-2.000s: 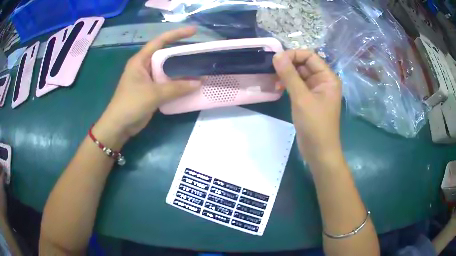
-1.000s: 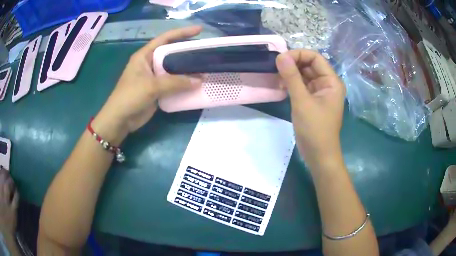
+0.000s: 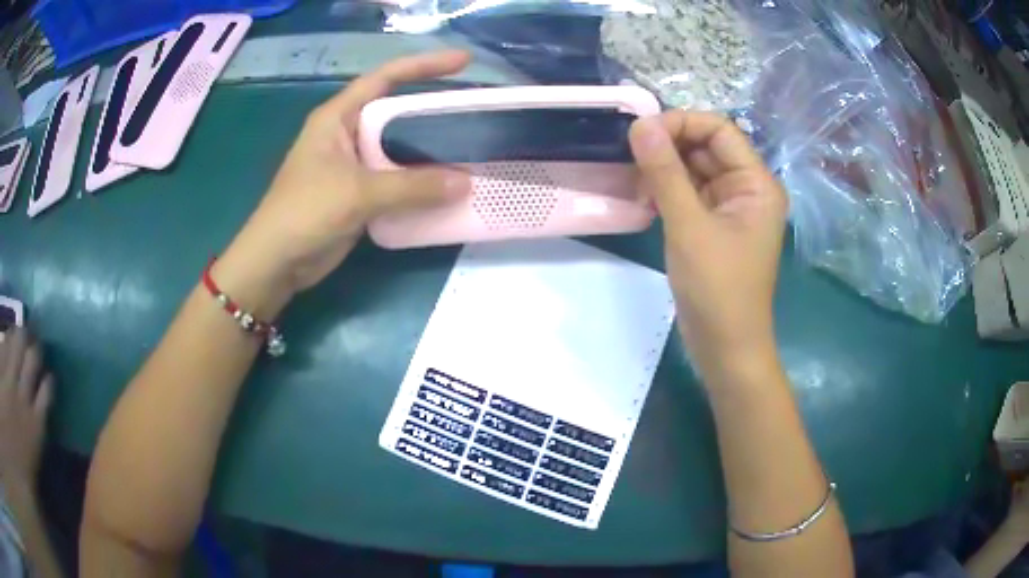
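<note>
A pale pink front cover with a dotted grille is held up above the green bench. My left hand holds its left end, thumb on the face beside the grille. A black window strip lies along the cover's slot; a thin gap shows above it. My right hand pinches the strip's right end at the cover's right edge; its fingertips hide that end. A white label sheet with rows of black labels at its near end lies below the cover.
Pink covers with black strips lie at the left. A blue bin is back left. A bag of off-white parts and crumpled clear bags are back right. Pale blocks stand far right. Another person's hand is at the left edge.
Both hands and the cover have shifted slightly right. The strip now looks flatter in the slot than a second ago. The person's hand at the left edge has moved up.
</note>
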